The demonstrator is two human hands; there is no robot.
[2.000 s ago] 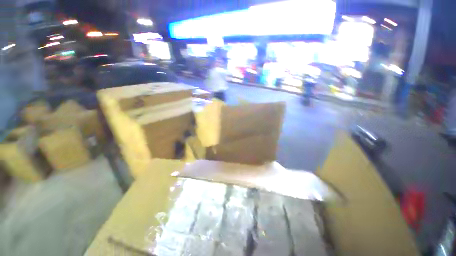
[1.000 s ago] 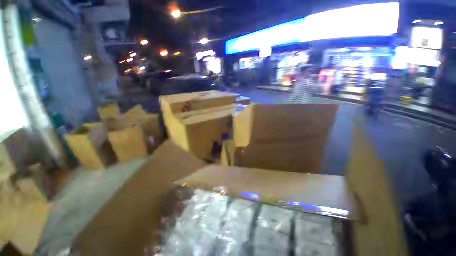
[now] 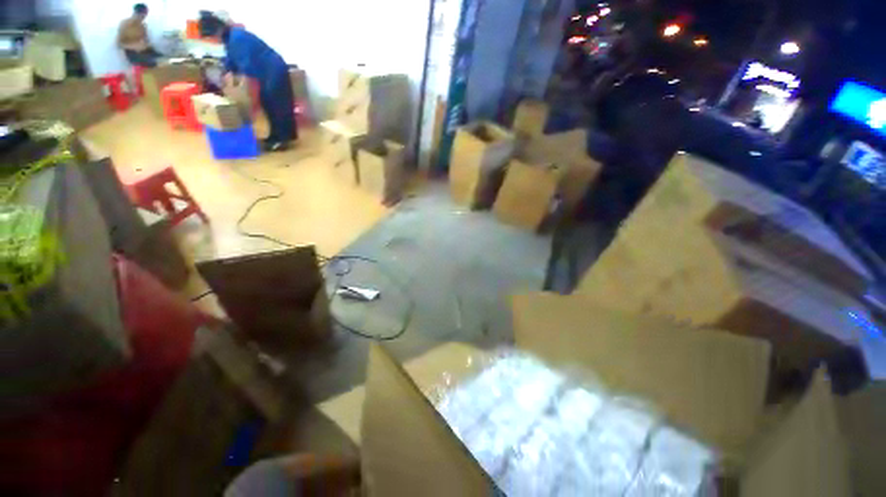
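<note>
An open shipping carton (image 3: 641, 364) is nearest in front of me at the bottom right, its brown flaps spread outward. Rows of small white boxes (image 3: 544, 417) in shiny clear film fill it. Neither of my hands shows in the frame. Whether they touch the carton below the picture's edge is hidden. The picture is blurred.
Large cartons (image 3: 670, 252) stand right. Open empty cartons (image 3: 529, 189) stand by the doorway. A cable and white power strip (image 3: 358, 292) lie on the floor. Red stools (image 3: 165, 194) and two people (image 3: 262, 78) are inside. A yellow-netted item is at far left.
The view has swung left from the street and lit shop to the workshop interior. The filled carton stays in front, now lower right and tilted in the picture.
</note>
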